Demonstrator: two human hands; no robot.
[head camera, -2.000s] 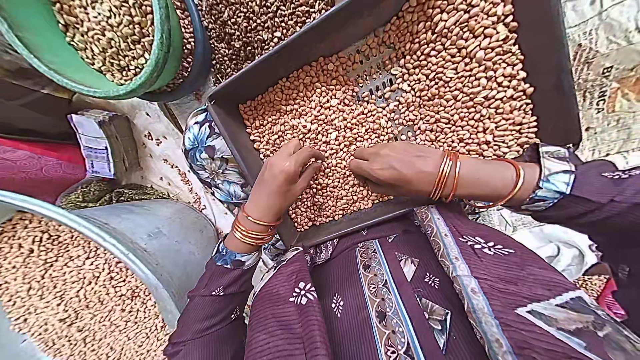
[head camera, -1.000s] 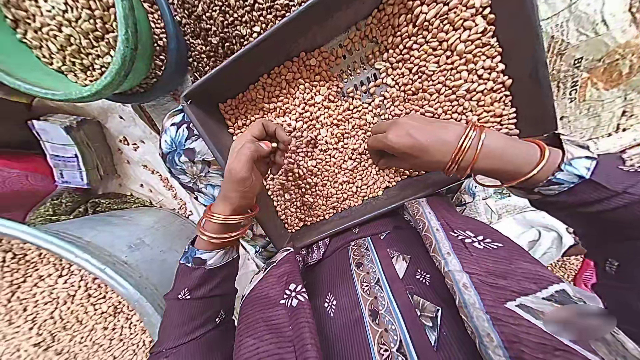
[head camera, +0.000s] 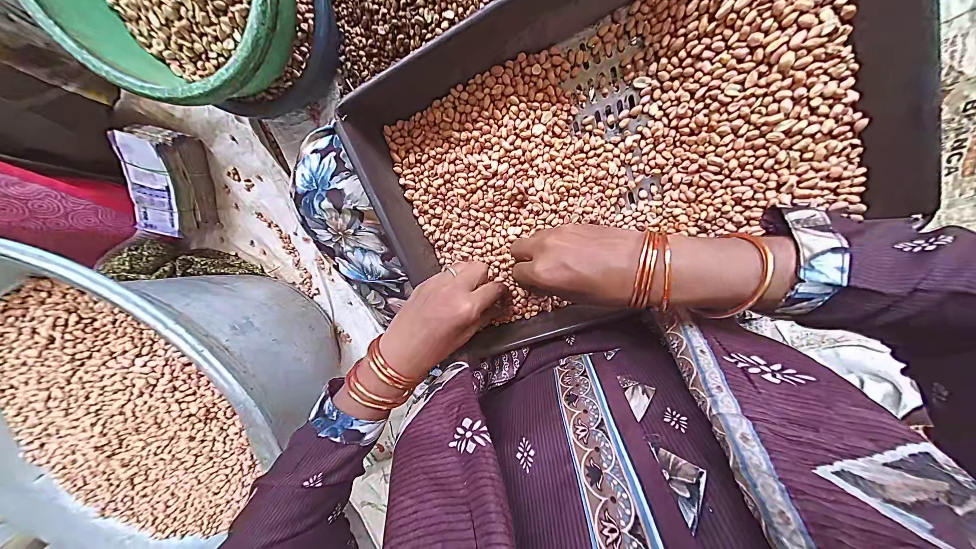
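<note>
A dark rectangular tray (head camera: 900, 114) with a slotted bottom lies across my lap, spread with shelled peanuts (head camera: 496, 160). My left hand (head camera: 450, 309) is over its near left corner, fingers curled down at the peanuts, with a ring and bangles showing. Close beside it on the right, my right hand (head camera: 576, 263) bends its fingers into the peanuts near the front rim. The fingertips of both hands are hidden, so whether they pinch any peanuts cannot be seen.
A metal tub (head camera: 259, 328) of peanuts stands at the lower left. A green basin (head camera: 267, 53) of nuts sits at the upper left, with a dark blue container (head camera: 320, 61) under it. A bundle of printed papers (head camera: 164, 179) and scattered nuts lie on the ground cloth (head camera: 236, 175).
My hands, apart over the tray one second ago, are now close together near its front left corner. My right hand has moved left toward my left hand.
</note>
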